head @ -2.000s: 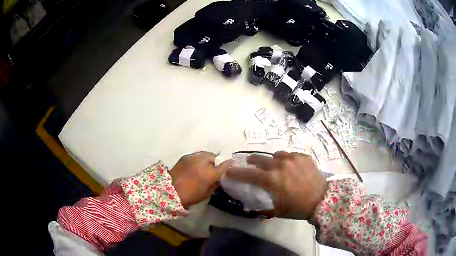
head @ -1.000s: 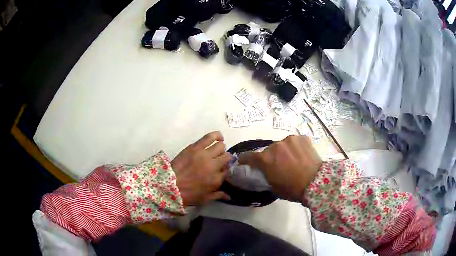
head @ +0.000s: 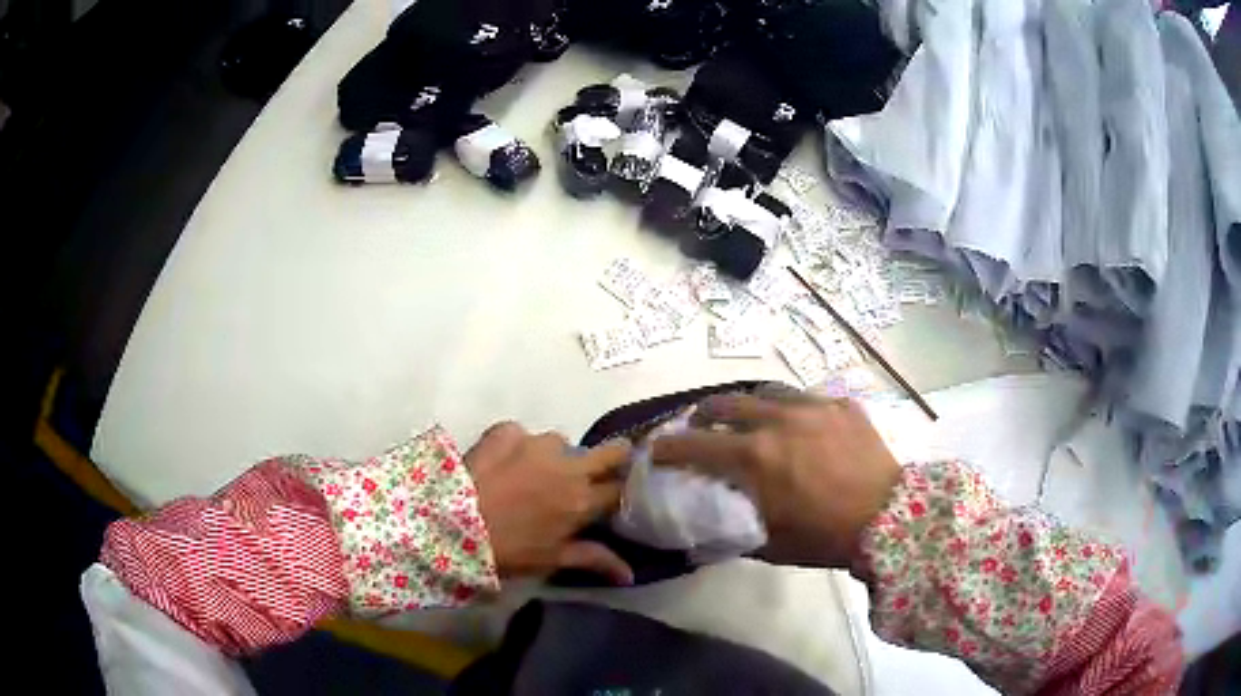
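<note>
A small black bag [head: 640, 415] lies at the table's near edge, mostly covered by my hands. Crumpled white stuffing paper [head: 687, 510] bulges at the bag's opening. My left hand [head: 544, 500] holds the bag's left side, thumb low and fingers at the opening. My right hand [head: 803, 469], slightly blurred, is on the paper from the right, fingers over its top. The bag's inside and my right fingertips are partly hidden.
Black bags [head: 599, 41] are heaped at the back. Banded black bundles [head: 385, 155] lie before them. Small printed white squares [head: 735, 339] and a thin brown stick [head: 864, 343] lie mid-right. Pale paper rolls [head: 1014, 163] fill the back right of the cream table [head: 313, 306].
The view has shifted. The paper, pressed low between my hands a second ago, now bulges more at the opening, and my right hand's fingers have spread over it.
</note>
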